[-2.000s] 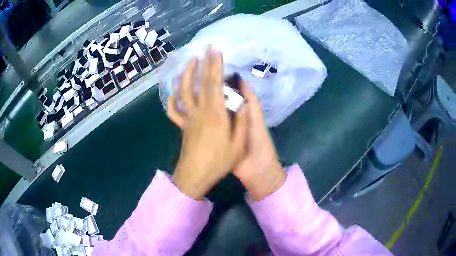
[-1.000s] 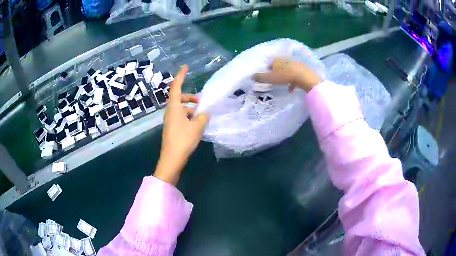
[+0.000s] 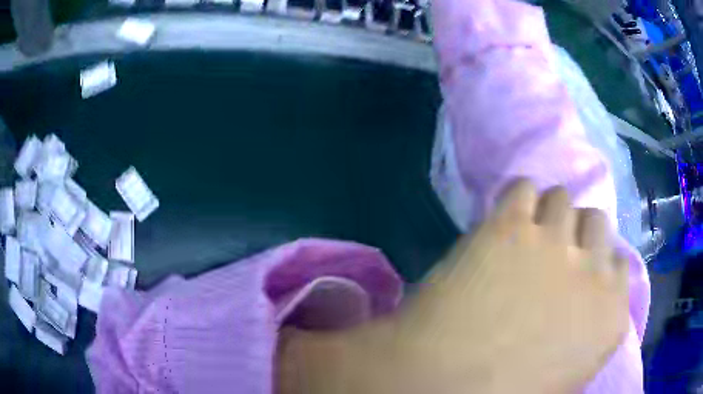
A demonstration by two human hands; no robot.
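My left hand (image 3: 509, 285) is large and slightly blurred at the lower right. It lies across my right forearm, its fingers curled onto the pink right sleeve (image 3: 524, 115). My right arm reaches up past the top edge, and my right hand is cut off from view. The frosted plastic bag (image 3: 451, 173) is mostly hidden behind the right sleeve, and its contents do not show. A loose pile of white plastic parts (image 3: 65, 231) lies on the dark green bench at the left, with one part (image 3: 137, 192) just beside it.
A pale metal rail (image 3: 231, 35) runs across the top. White-and-black parts (image 3: 370, 11) show beyond it, cut off by the top edge. One white part (image 3: 136, 31) lies on the rail and another (image 3: 98, 79) just below it. A metal upright (image 3: 32, 27) stands at top left.
My right hand has left the bag's opening and gone out of view upward. My left hand has moved from the bag's rim onto my right sleeve. The view has tilted down.
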